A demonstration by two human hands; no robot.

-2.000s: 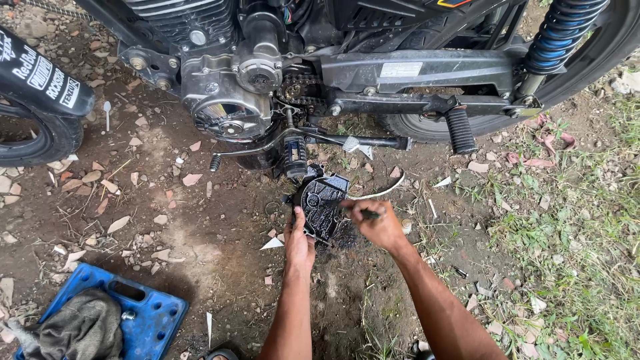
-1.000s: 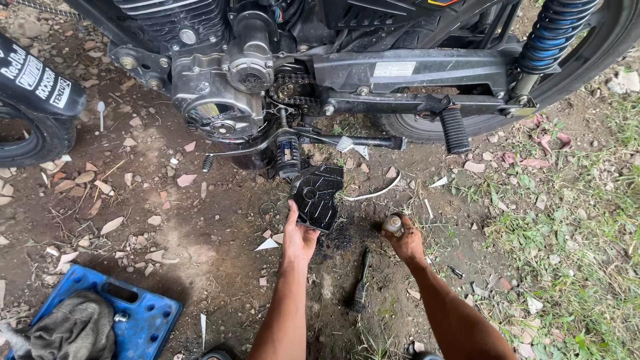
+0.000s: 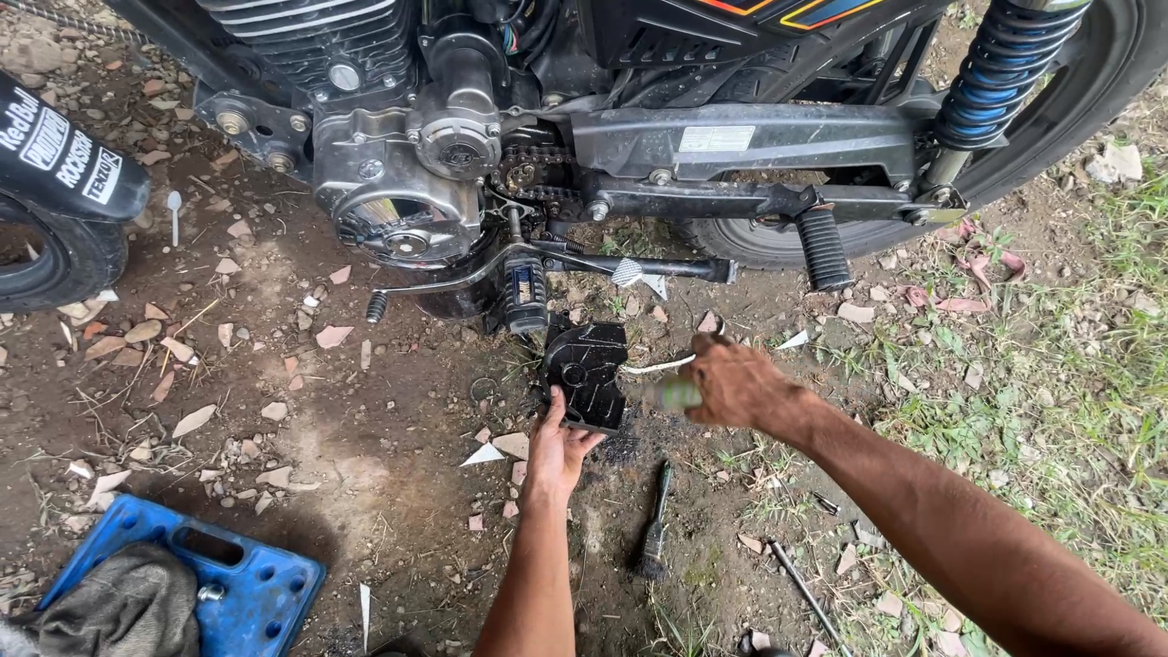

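My left hand [image 3: 555, 452] holds a black sprocket cover [image 3: 584, 374] by its lower edge, its ribbed inner side facing up. To the right of the cover, my right hand [image 3: 730, 379] grips a small bottle [image 3: 675, 393], greenish and blurred, tilted toward the cover. Below the hands a dark-bristled brush [image 3: 654, 529] lies on the soil. Beyond the cover stands the motorcycle, with its drive chain [image 3: 538, 157] exposed beside the engine case [image 3: 401, 201] and a rubber footpeg [image 3: 526, 294] just above the cover.
A blue plastic stool top [image 3: 265, 584] with a grey cloth [image 3: 119, 607] and a metal socket [image 3: 211, 592] is at lower left. A metal rod [image 3: 808, 593] lies at lower right. The gear lever [image 3: 438, 286] and a rear footpeg [image 3: 823, 246] jut out. Stone chips litter the soil.
Two seconds ago my right hand held the brush at the cover; one second ago the brush lay on the ground and that hand held the bottle. The bottle has since moved up toward the cover.
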